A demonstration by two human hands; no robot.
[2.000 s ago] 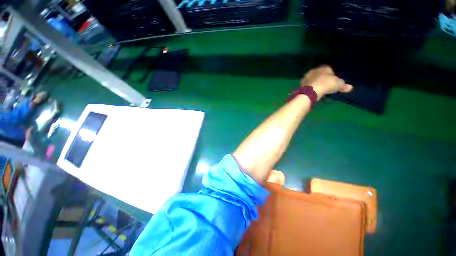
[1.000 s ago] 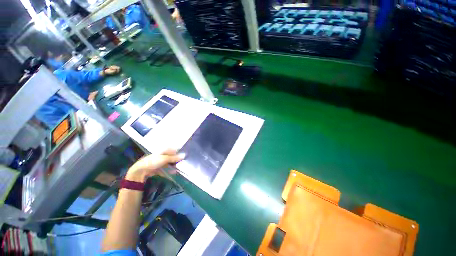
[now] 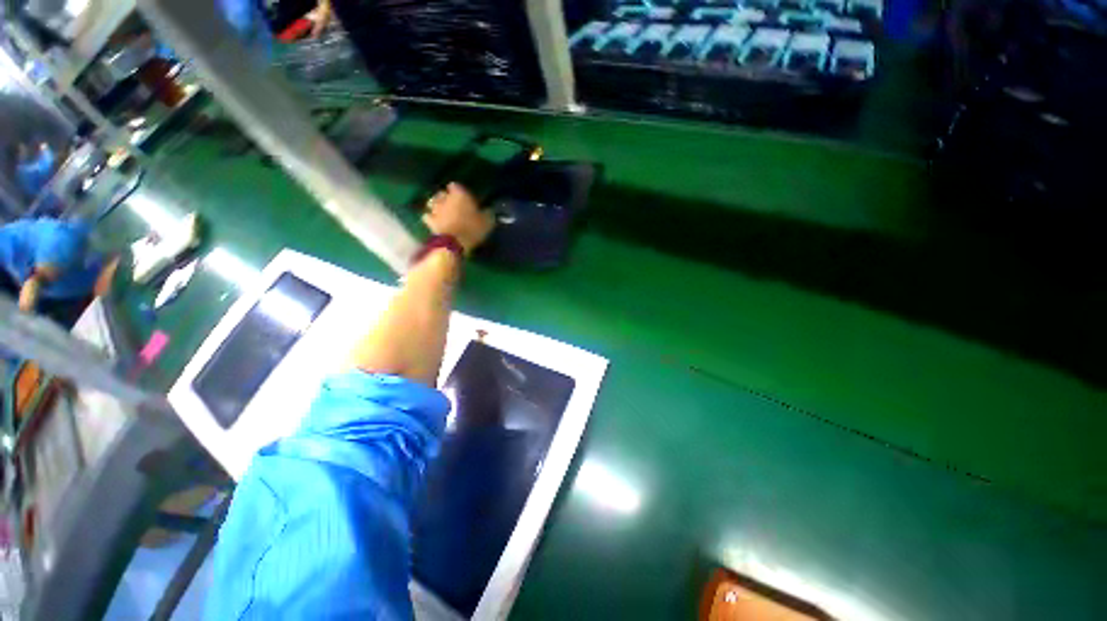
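My left hand [image 3: 459,218], with a dark red wristband, reaches across the bench to the left edge of a dark flat part [image 3: 534,216] at the far side. The hand is small and blurred; whether its fingers grip anything cannot be told. My forearm passes over the white foam tray [image 3: 583,376]. A glossy black panel [image 3: 492,467] lies in the tray's right recess, partly behind my blue sleeve. Another dark panel [image 3: 261,349] lies in the left recess. My right hand is not in view.
A corner of the orange fixture [image 3: 759,603] shows at the bottom edge. A slanted grey post [image 3: 310,158] stands beside my hand. A person in blue [image 3: 55,261] is at far left. Dark racks with pale blue parts [image 3: 728,49] stand beyond the green bench.
My left hand has left the panel at the tray and moved up and away to the dark part. The view has shifted, so the orange fixture is mostly out of the picture.
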